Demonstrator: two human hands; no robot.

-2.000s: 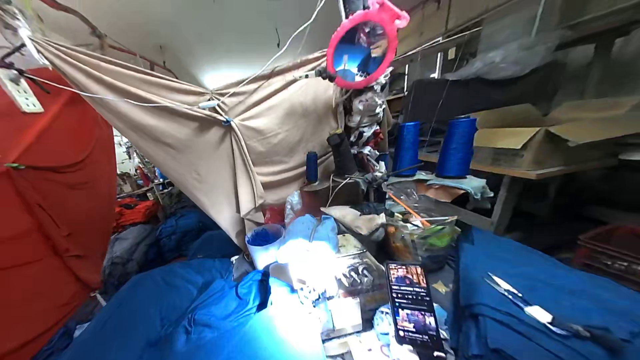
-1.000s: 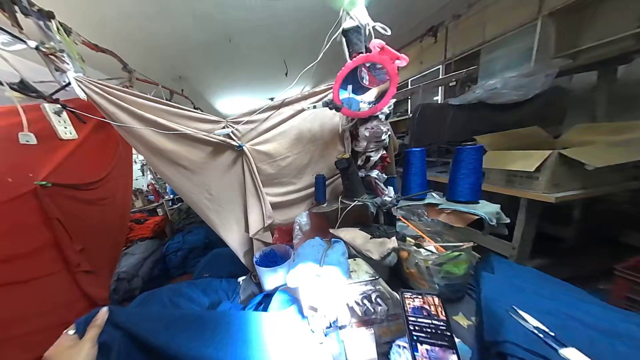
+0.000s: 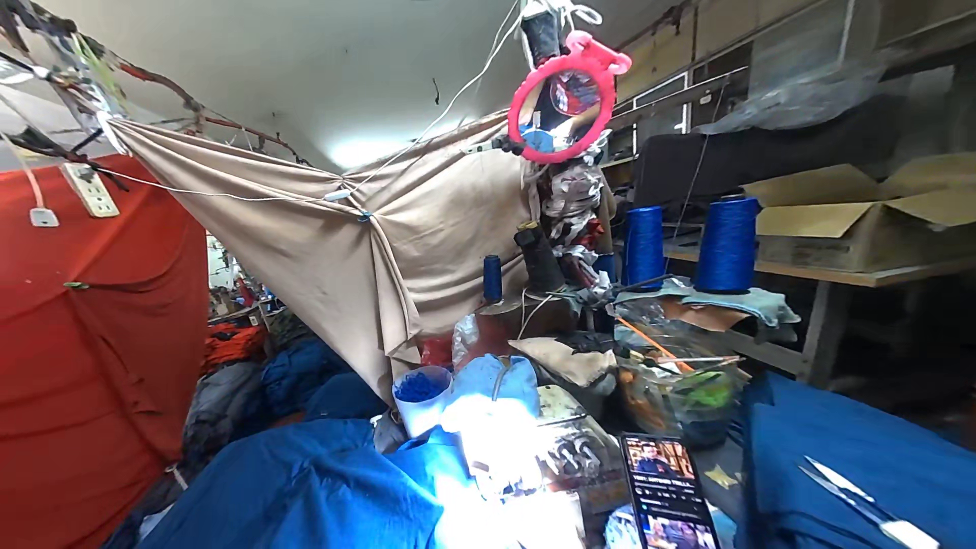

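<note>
Neither of my hands shows in the head view now. Blue fabric (image 3: 305, 488) lies in folds across the lower left and runs into a glaring patch of light. Behind that glare stands a machine (image 3: 576, 450), mostly washed out, with a light blue cloth (image 3: 496, 381) on top. A plastic cup (image 3: 422, 404) holding blue material is to its left. To the machine's right a smartphone (image 3: 667, 488) leans with its screen lit. Thread snips or small scissors (image 3: 865, 503) rest on folded blue fabric (image 3: 862, 442) at the lower right.
Two cones of blue thread (image 3: 644, 248) stand behind a cluttered plastic container (image 3: 686, 396). A pink-framed mirror (image 3: 564, 99) hangs above. Beige cloth (image 3: 305, 252) and red cloth (image 3: 91, 343) hang at the left. An open cardboard box (image 3: 854, 229) sits on a wooden table at the right.
A hand that held the blue fabric's edge at the lower left one second ago is out of view. The fabric there lies in different folds.
</note>
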